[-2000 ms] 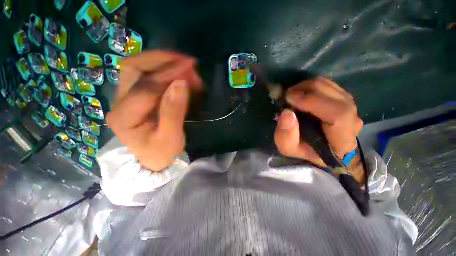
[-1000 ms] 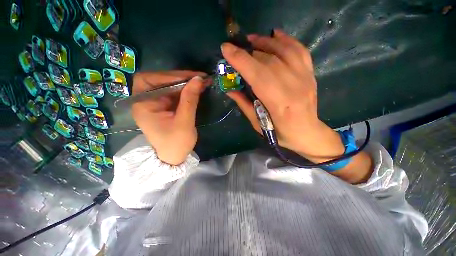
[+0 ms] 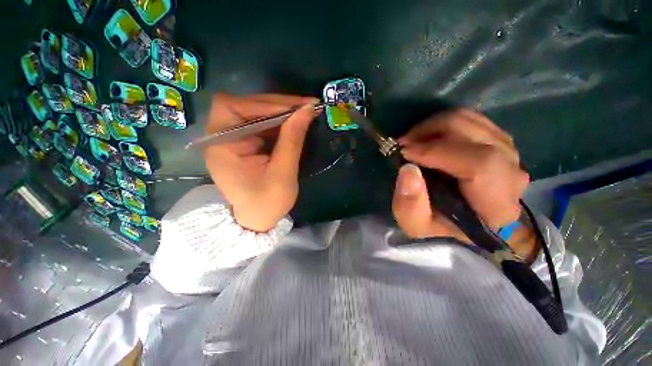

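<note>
A circuit board assembly (image 3: 345,104) with a teal rim, silver-dark electronics and a yellow-green area lies on the dark green mat (image 3: 400,43). My left hand (image 3: 257,154) is shut on silver tweezers (image 3: 250,131), whose tips reach the assembly's left edge. My right hand (image 3: 465,171) is shut on the black soldering iron (image 3: 457,211). The iron's metal collar is just right of the assembly, and its thin tip points to the middle of the board. A thin solder wire (image 3: 330,167) lies below the assembly, partly hidden behind my left hand.
Many teal-rimmed assemblies (image 3: 86,93) lie in rows at the left. A silvery cylinder (image 3: 34,201) is at the left bench edge. A black cable (image 3: 75,310) runs off lower left. Plastic-covered items with a blue edge (image 3: 608,179) are at the right.
My right hand has moved right, off the assembly, and now holds the iron with its tip over the board. My left hand and tweezers have moved slightly right. The assembly sits slightly further right.
</note>
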